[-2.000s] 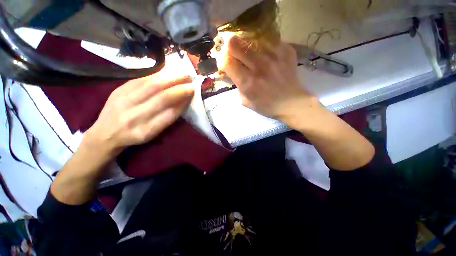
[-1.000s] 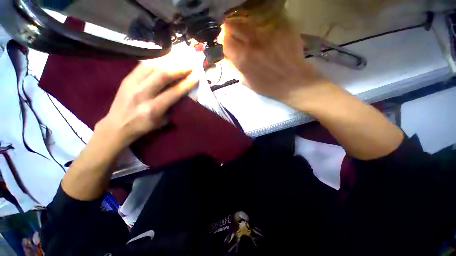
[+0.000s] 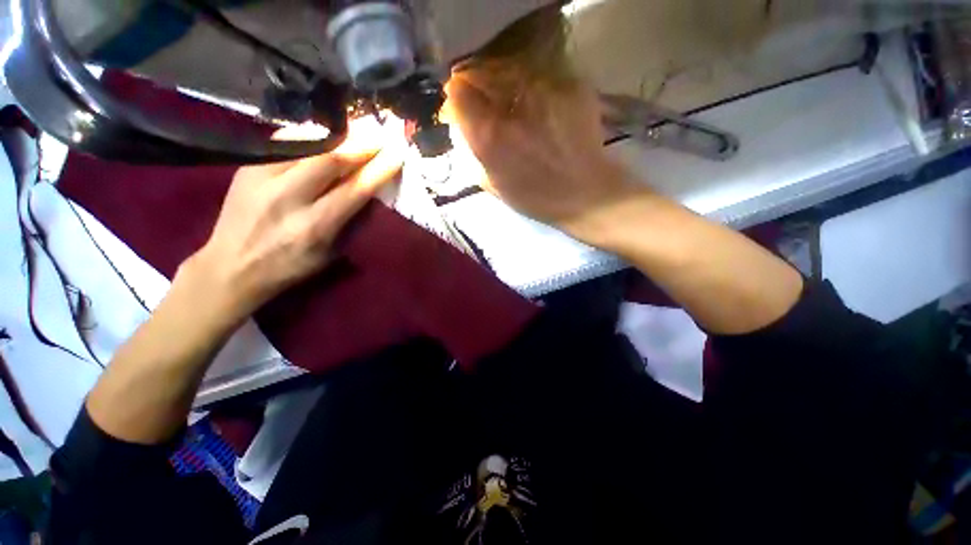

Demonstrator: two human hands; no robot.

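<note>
A maroon garment panel (image 3: pixel 373 287) lies over the table's front edge and runs up left under the machine head. My left hand (image 3: pixel 293 218) lies on it, thumb and fingertips on the cloth in bright lamp glare just left of the presser foot (image 3: pixel 429 136). A strip of white cloth (image 3: pixel 421 204) shows along the panel's right edge below the needle area. My right hand (image 3: pixel 532 149) is just right of the presser foot, its fingertips partly hidden by the machine head and glare; whether it holds anything cannot be told.
The sewing machine head (image 3: pixel 681 53) spans the top, with a shiny curved part (image 3: pixel 96 133) at upper left. Thread snips (image 3: pixel 681 130) lie right of my right hand. White panels with dark stripes (image 3: pixel 80 266) lie at left. A blue mesh basket (image 3: pixel 218 468) is at lower left.
Since the first frame, more of the maroon panel hangs towards my lap and less white cloth shows beside it. Both hands stay by the needle area. The whole view has shifted slightly.
</note>
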